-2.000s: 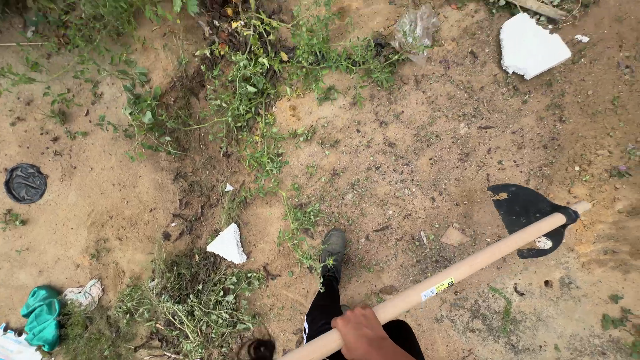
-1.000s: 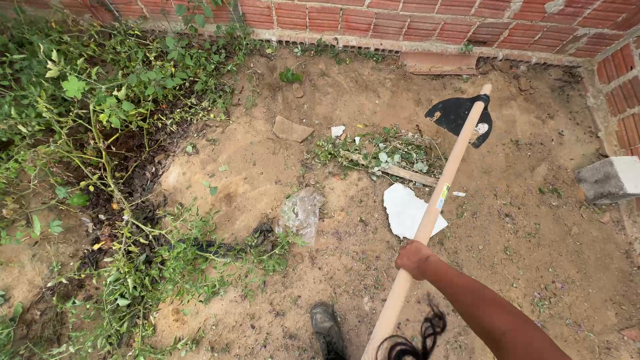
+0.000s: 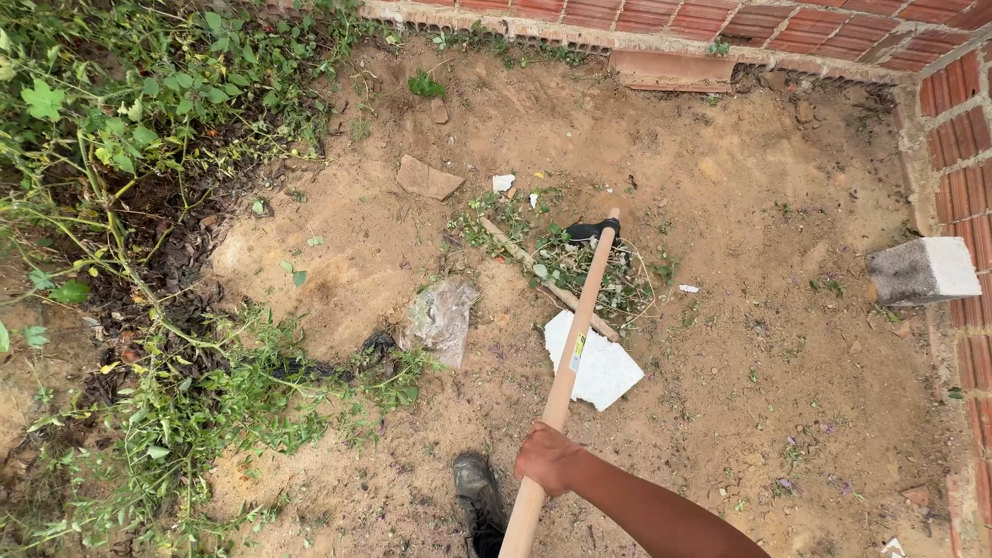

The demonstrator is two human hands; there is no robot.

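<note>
My right hand (image 3: pixel 549 459) is closed around the light wooden handle (image 3: pixel 559 394) of a hoe, at the lower middle. The hoe's black metal head (image 3: pixel 592 232) rests at a heap of pulled weeds (image 3: pixel 614 280), its blade partly hidden by leaves. A wooden stick (image 3: pixel 518 253) lies across the heap. Under the handle is a broken white board, perhaps polystyrene (image 3: pixel 606 370). Left of it a crumpled clear plastic sheet (image 3: pixel 449 318) lies on the sand. My left hand is outside the view.
Tangled green plants (image 3: pixel 178 101) cover the left side. A hollow-brick wall (image 3: pixel 643 17) runs along the back and right, with a concrete block (image 3: pixel 922 271) beside it. A flat tile piece (image 3: pixel 428 178) lies on the sandy ground. My boot (image 3: pixel 477 488) stands left of the handle.
The view has swung from the ground with the white scraps to the wall corner. The hoe head, raised above the ground near the wall one second ago, is now down at the weed heap.
</note>
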